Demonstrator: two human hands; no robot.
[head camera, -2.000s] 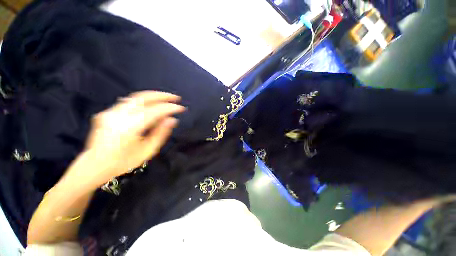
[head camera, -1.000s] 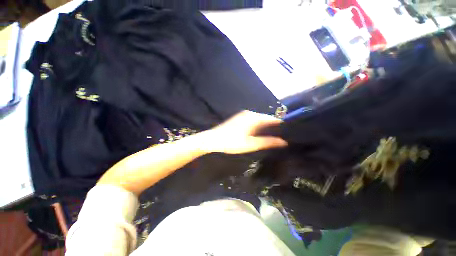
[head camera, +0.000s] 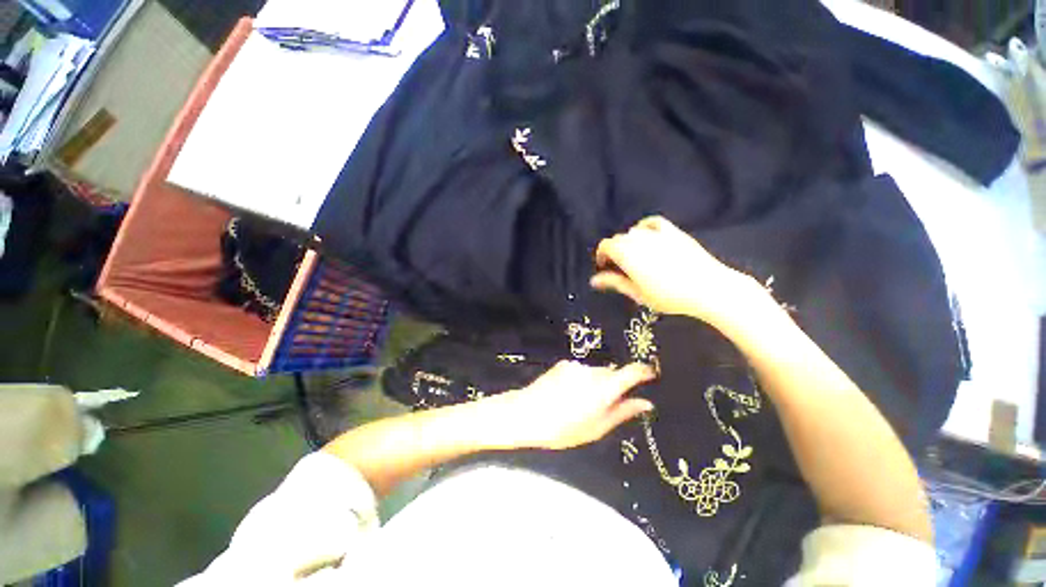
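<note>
A large black garment (head camera: 734, 126) with cream-gold embroidery lies over the white table and down over my lap. My left hand (head camera: 574, 404) rests on the embroidered cloth low in the middle, fingers apart and pointing right. My right hand (head camera: 656, 266) is just above it on the cloth, its fingers curled at the fabric; whether it pinches the cloth I cannot tell. A flower motif (head camera: 641, 337) lies between the two hands. A larger flower motif (head camera: 709, 491) shows below, near my lap. A long sleeve (head camera: 935, 103) lies at the upper right.
An orange-red crate (head camera: 172, 247) with embroidered black cloth (head camera: 255, 275) inside stands at the left beside the table. Blue-edged papers (head camera: 333, 23) lie on the table's far left. Folders and papers (head camera: 40, 98) are at the upper left edge. A person's sleeve (head camera: 34, 430) shows at the left edge.
The view has swung left, bringing the orange-red crate in. Both hands are now together on the garment at the centre; before, one hand was moving over it and the cloth at right was being shifted.
</note>
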